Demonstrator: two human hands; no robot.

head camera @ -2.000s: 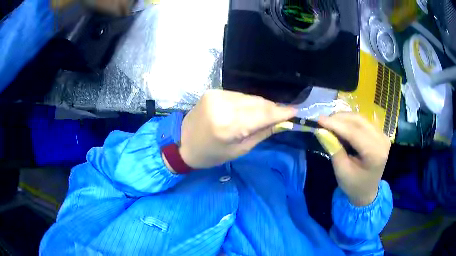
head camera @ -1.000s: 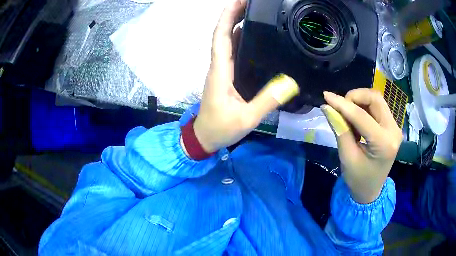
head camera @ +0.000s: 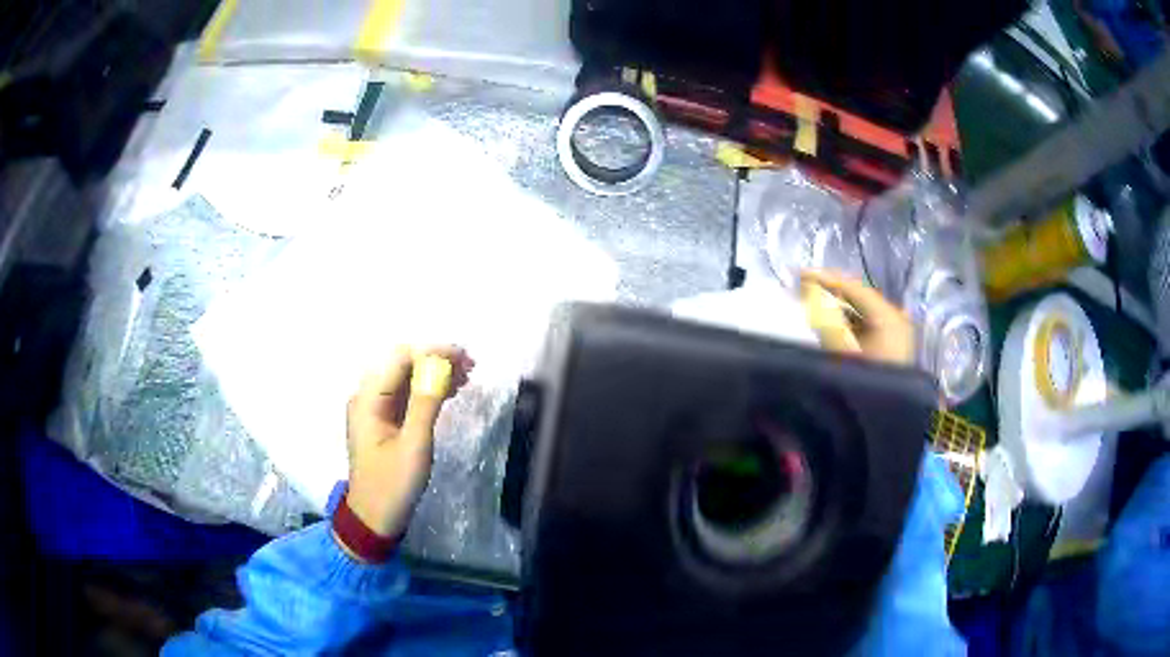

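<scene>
The black projector unit (head camera: 610,501) looms large and blurred at the lower centre; its round dark lens (head camera: 747,494) shows green and red glints. My left hand (head camera: 389,449), with a yellow finger cot and a dark red wrist band, is left of the unit over the bench. Its fingers are curled near the thumb, with no held thing visible. My right hand (head camera: 879,324) is beyond the unit's upper right edge, its fingertips close together and its lower part hidden. Whether it pinches something small cannot be seen.
A silver-white ring (head camera: 568,144) lies at the back centre. A white sheet (head camera: 385,282) covers part of the silvery mat (head camera: 167,372). Clear plastic with rings (head camera: 952,308), a yellow cylinder (head camera: 1033,257) and a large white roll (head camera: 1020,404) stand at right. Red-orange material is behind.
The unit now appears lower and nearer, covering the front centre. My left hand has left its side and moved left. My right hand has moved beyond its upper right edge. The view takes in more bench.
</scene>
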